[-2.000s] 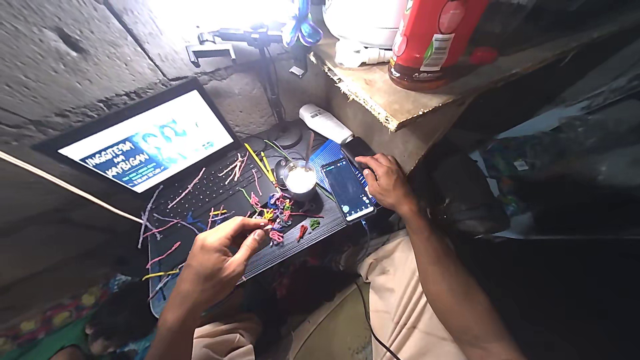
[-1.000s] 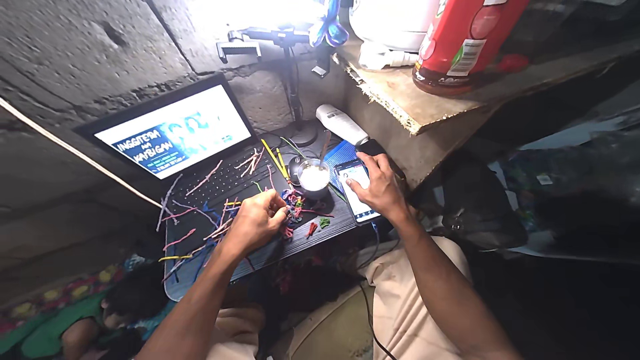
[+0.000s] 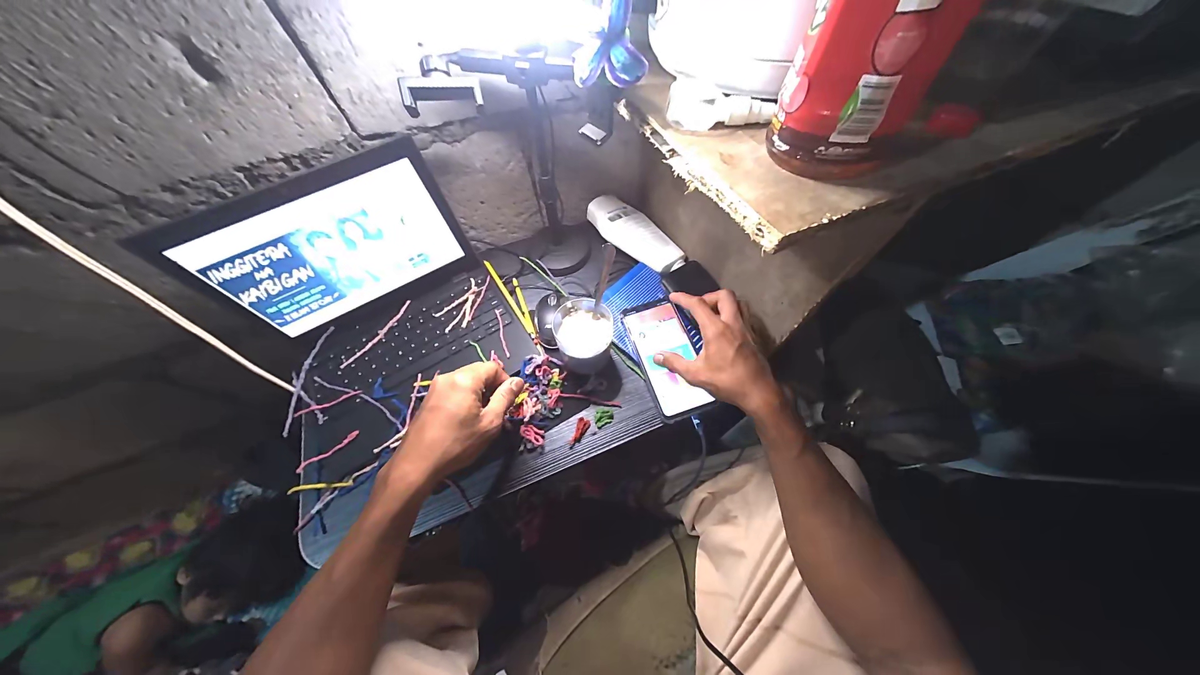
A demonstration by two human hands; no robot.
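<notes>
My left hand (image 3: 461,412) rests at the left edge of a pile of small knotted yarn pieces (image 3: 541,394), thumb and fingertips together; whether a piece is pinched there is hidden. My right hand (image 3: 720,352) lies over a smartphone (image 3: 664,361) with a lit screen, its thumb above the glass and its index finger at the top edge. Between the hands stands a clear cup with white contents (image 3: 582,330) and a utensil in it. A red yarn piece (image 3: 580,430) and a green one (image 3: 604,417) lie near the table edge. Cut yarn strands (image 3: 377,335) are strewn over the laptop keyboard.
An open laptop (image 3: 319,248) stands at the left. Behind the cup are a stand with phone clamp (image 3: 544,141) and a white tube (image 3: 636,232). A rough-edged wooden shelf (image 3: 750,192) holds a red bottle (image 3: 862,84). A person (image 3: 211,572) is at the lower left.
The phone screen has gone from dark to a bright, coloured display. My right thumb has come over the screen. My left hand has stayed near the yarn pile.
</notes>
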